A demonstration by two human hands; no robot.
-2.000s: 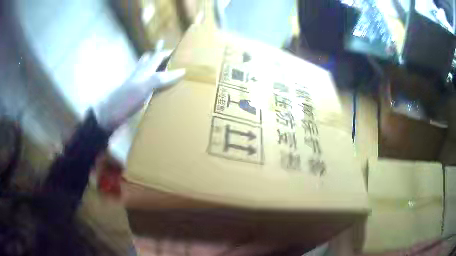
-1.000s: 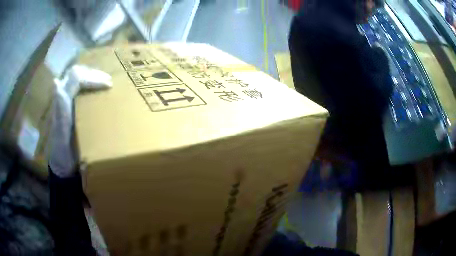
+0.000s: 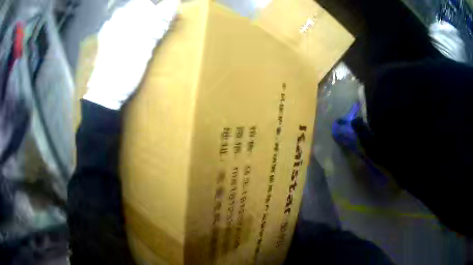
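Note:
A large closed brown carton (image 3: 254, 108) with dark print fills the middle of the view, close and tilted, with its printed side facing me. My left hand (image 3: 132, 52), in a white glove with a dark sleeve, lies on the carton's upper left side and holds it. Glare and blur hide its fingers. My right hand is not in view. A dark shape at the bottom right of the carton may be my clothing; I cannot tell.
Another person in dark clothing (image 3: 420, 129) stands close on the right, with a white-gloved hand (image 3: 448, 40) at the top right. A brown cardboard piece (image 3: 306, 31) shows behind the carton. A blue-purple object (image 3: 346, 129) and yellow floor line (image 3: 381, 211) lie right.
The carton has turned from showing its arrow-marked face to showing a side with text. My left hand has moved up and right with it. The other person now appears nearer.

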